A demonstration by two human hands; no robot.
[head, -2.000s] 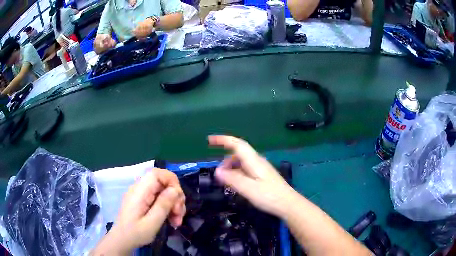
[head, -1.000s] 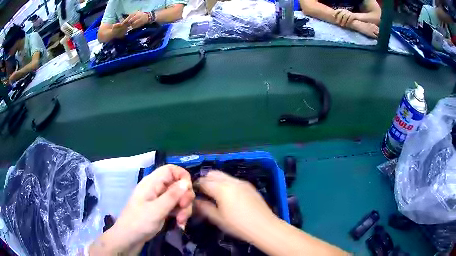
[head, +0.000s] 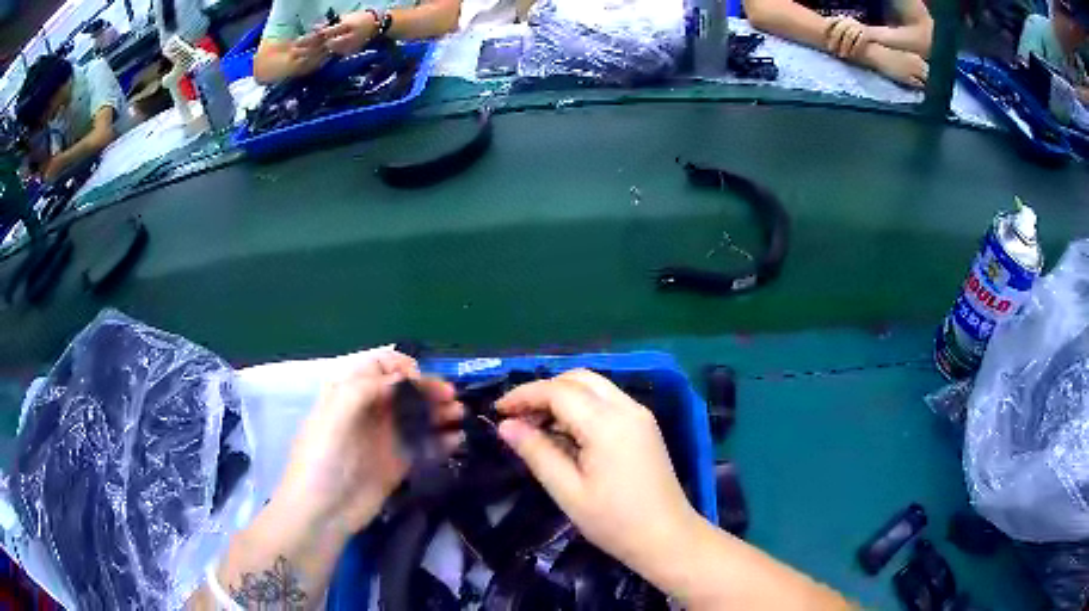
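Note:
My left hand [head: 358, 436] holds a blurred black plastic part [head: 416, 424] upright over the left side of the blue bin [head: 707, 460]. My right hand [head: 597, 448] is just to its right, thumb and forefinger pinched together near a thin, light wire [head: 485, 420] that shows between the hands. The wire's ends are too fine to follow. The bin is full of mixed black parts [head: 525, 525], partly hidden by my hands and forearms.
Black headbands [head: 764, 227] lie on the green belt [head: 537, 251] beyond the bin. A clear bag of headbands [head: 120, 466] is at left. A spray can [head: 989, 292], another clear bag [head: 1039, 406] and loose black housings [head: 893, 537] are at right. People sit opposite.
My right hand has come down from above the bin's rear edge to beside my left hand. A black part now shows in my left hand. The view has shifted slightly.

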